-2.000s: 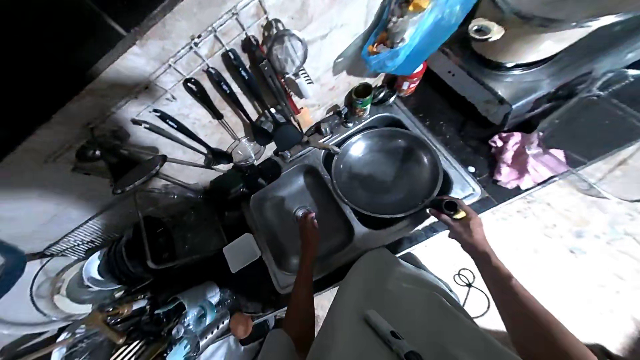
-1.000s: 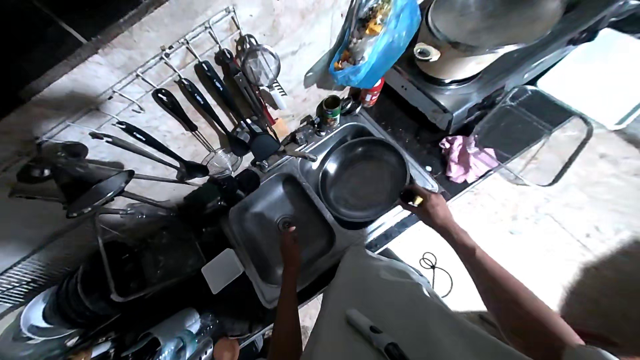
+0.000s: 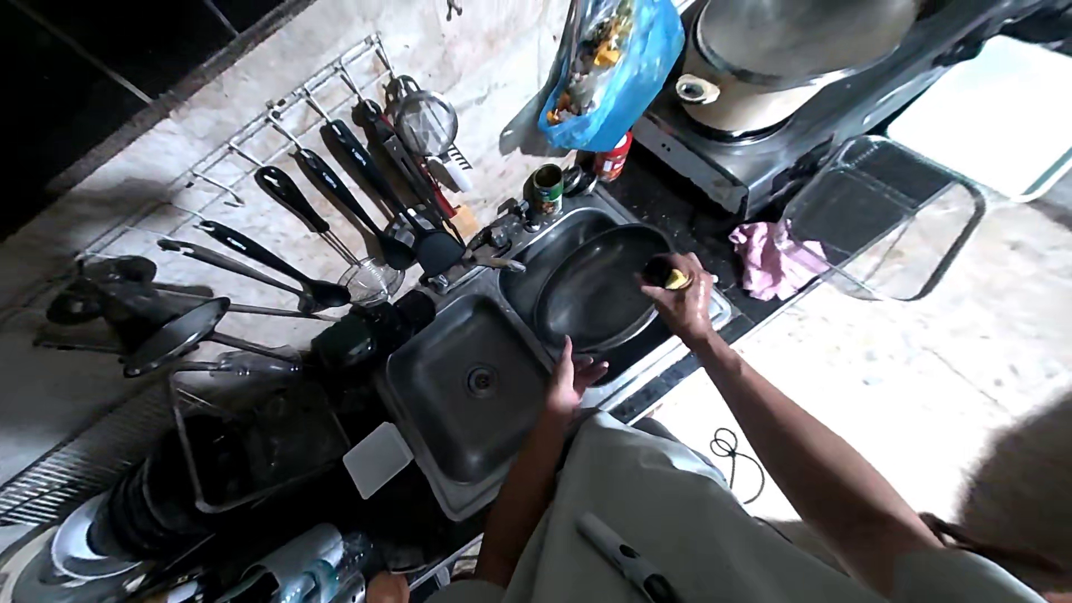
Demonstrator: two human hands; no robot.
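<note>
A large dark round pan [image 3: 599, 289] rests tilted in the right basin of a steel double sink. My right hand [image 3: 682, 293] grips something dark with a yellow part at the pan's right edge; whether this is the pan's handle or a separate sponge, I cannot tell. Beside the pan's lower left edge, my left hand [image 3: 574, 377] has its fingers apart and nothing in them. The left sink basin [image 3: 444, 394] shows its drain and bare bottom. Behind the sink stands the faucet [image 3: 498, 261], its spout over the divider.
Black-handled utensils [image 3: 356, 159] hang from a wall rack. A blue plastic bag [image 3: 645, 75] of scraps hangs above a red can [image 3: 614, 157]. Right of the sink lie a pink cloth [image 3: 775, 260], a clear tray [image 3: 888, 218] and a stove with a pot [image 3: 737, 100]. Dishes fill the left side.
My left hand has moved from the left basin to the pan's lower edge. The pan, flatter earlier, is now tilted, with my right hand still at its right side.
</note>
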